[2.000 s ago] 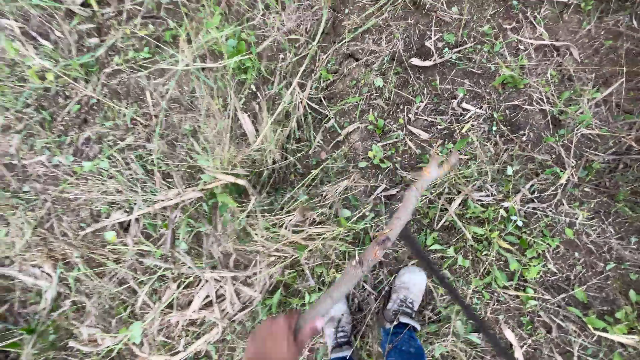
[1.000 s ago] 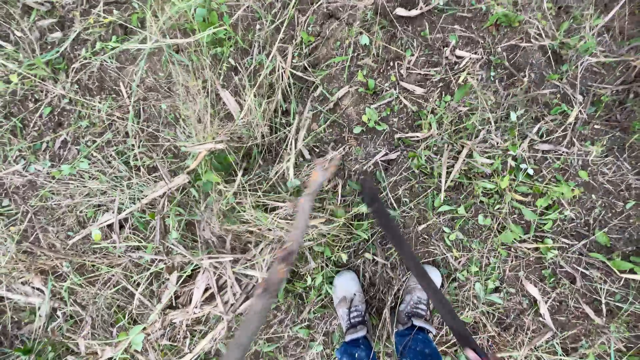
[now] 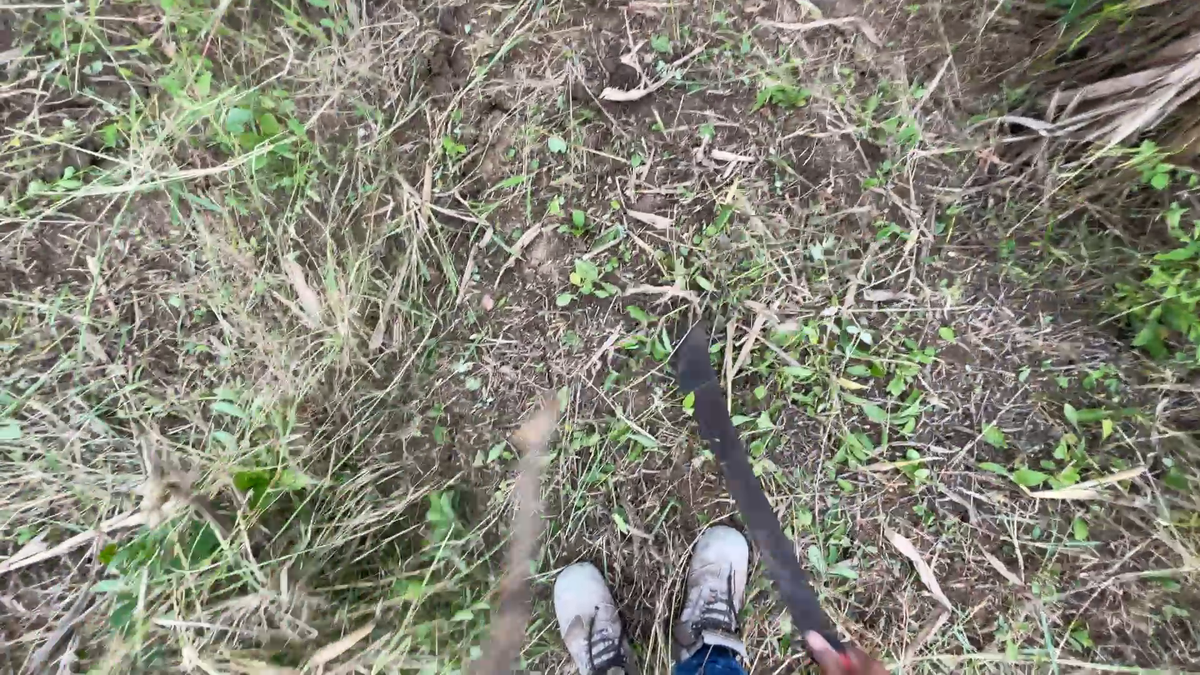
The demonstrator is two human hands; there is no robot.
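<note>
At the bottom right, my right hand grips a dark, long-bladed machete, its blade slanting up and left over low weeds. Part of a red handle shows at my fingers. Left of my shoes a blurred wooden stick rises from the bottom edge, its tip above the ground. My left hand is outside the view. The blade and the stick are apart.
My two worn lace-up shoes stand on the ground at the bottom middle. Dry grass lies thick on the left. Dry leaves and stalks are heaped at the upper right, with green weeds below.
The hand on the stick, in view two seconds ago, has gone out below the frame. The stick points more steeply upward than before. My right hand has come into fuller view.
</note>
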